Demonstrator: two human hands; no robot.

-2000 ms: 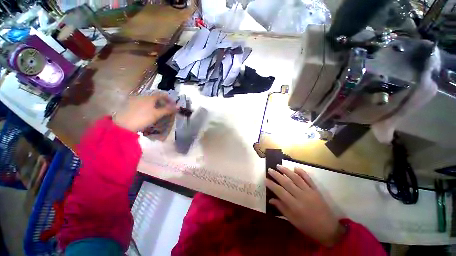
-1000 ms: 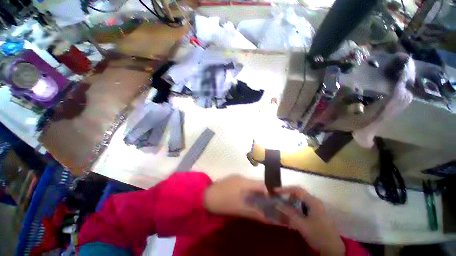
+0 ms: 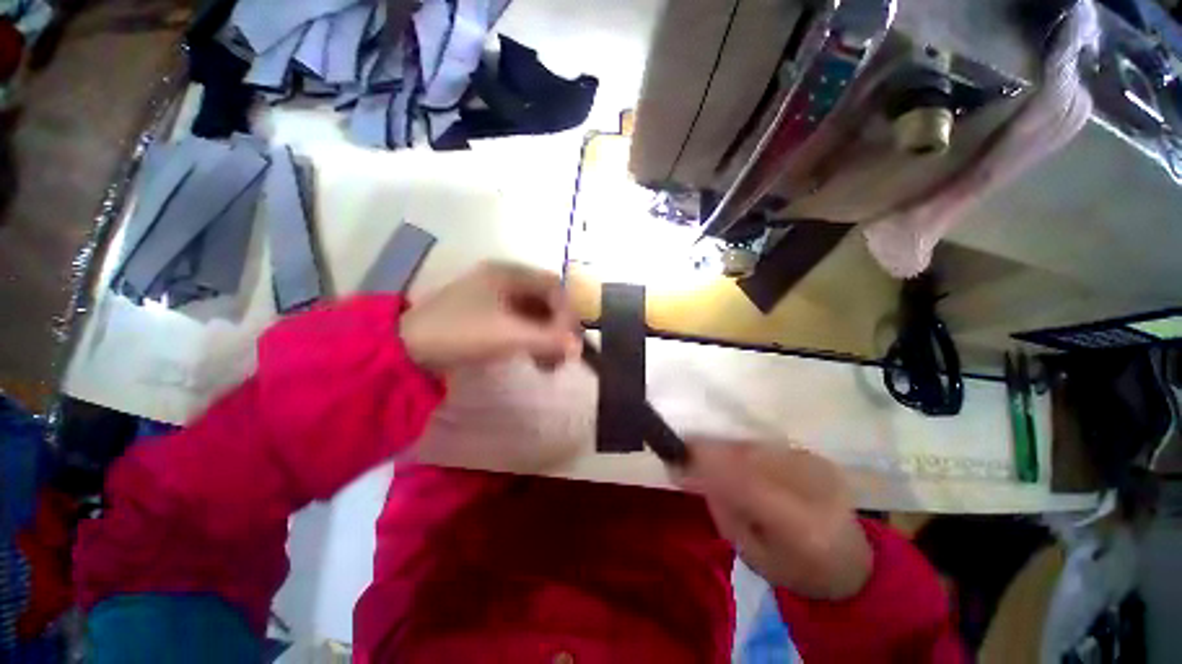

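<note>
A dark strip [image 3: 622,376] lies upright in view on the white table, its far end on the yellow bed plate [image 3: 674,309]. A second dark strip [image 3: 665,433] slants across it; which is on top I cannot tell. My right hand [image 3: 778,503], blurred, grips its near end. My left hand [image 3: 499,318] pinches at its far end, left of the upright strip. Grey strips lie at left: a fanned stack [image 3: 195,227], a single strip [image 3: 293,234] and another strip [image 3: 399,257] partly behind my left sleeve. The needle area is washed out by glare.
The sewing machine head [image 3: 765,104] fills the upper right, with a pale pink hank [image 3: 998,169] hanging on it. A dark piece [image 3: 797,263] lies beneath. Black-handled scissors [image 3: 923,357] and a green tool [image 3: 1024,422] lie right. Loose strips [image 3: 376,59] and black scrap [image 3: 538,97] lie behind.
The view has shifted closer to the work. My left hand went from the grey strips to my right hand, then moved left of the upright strip. My right hand has come off that strip, holding another.
</note>
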